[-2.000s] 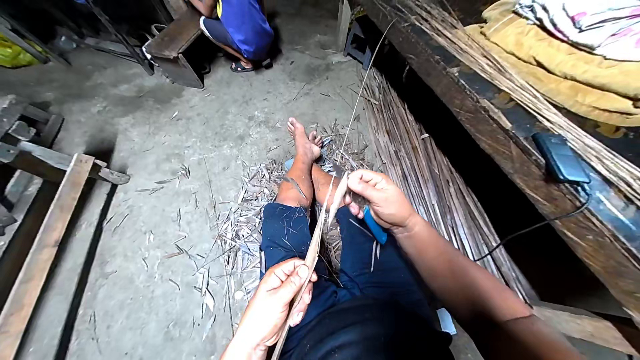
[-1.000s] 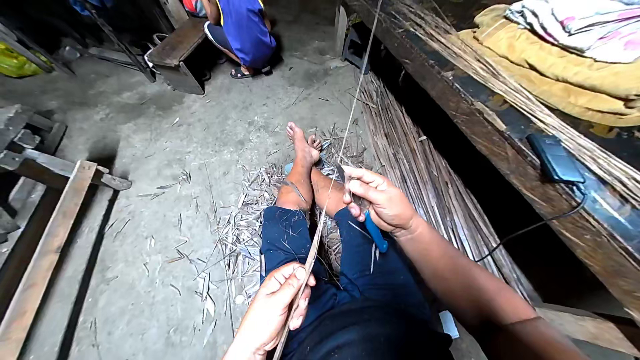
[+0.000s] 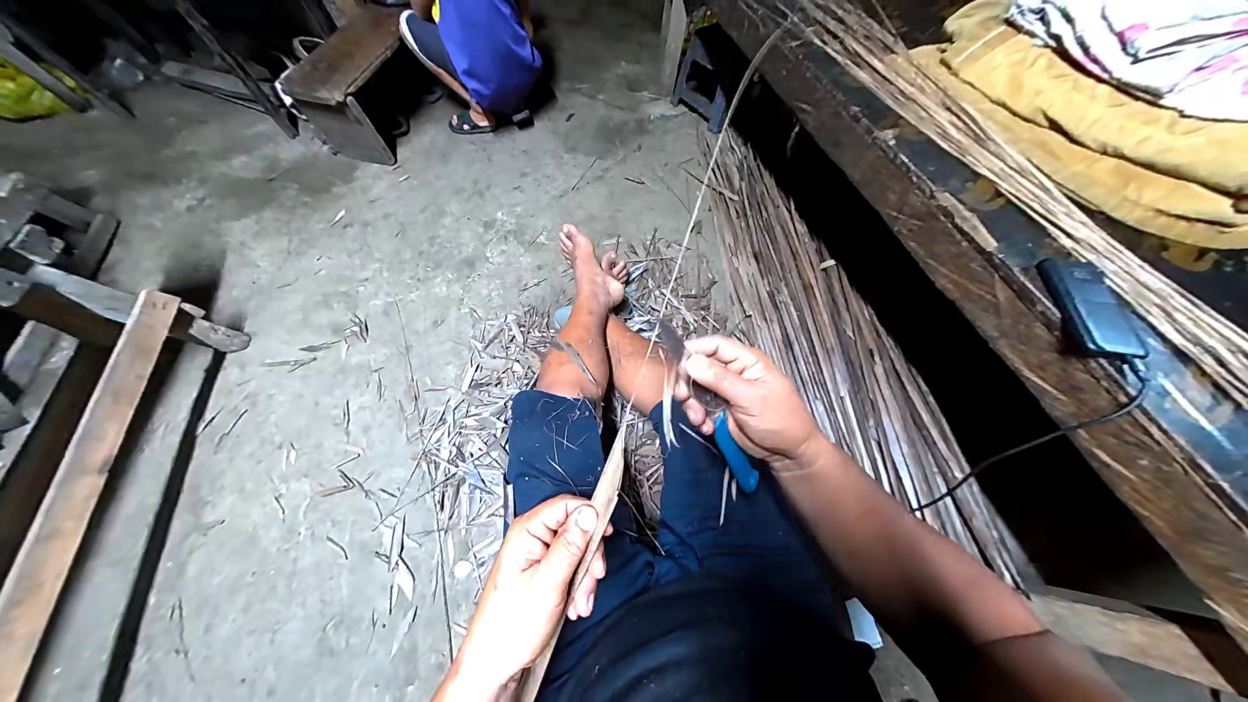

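My left hand point(image 3: 556, 556) grips a dry palm leaf strip point(image 3: 609, 473) low over my lap, its lower end running down past my wrist. From the strip a thin, pale midrib point(image 3: 694, 219) rises and bends over toward the bench. My right hand point(image 3: 746, 395), above my thigh, holds a knife by its blue handle point(image 3: 736, 453); the blade point(image 3: 671, 343) points up and left beside the midrib. A torn leaf shred point(image 3: 669, 414) hangs by the blade.
Leaf shavings point(image 3: 478, 429) lie around my outstretched legs. A long bundle of dry stalks point(image 3: 819, 312) runs along the wooden bench point(image 3: 975, 263), which bears more stalks, folded cloth point(image 3: 1092, 146) and a phone-like device point(image 3: 1092, 307). A person point(image 3: 487, 58) crouches beside a low wooden stool point(image 3: 346, 58).
The wide leaf part that ran up to my right hand two seconds ago no longer reaches it; a thin midrib shows there. My right hand has stayed near the same place.
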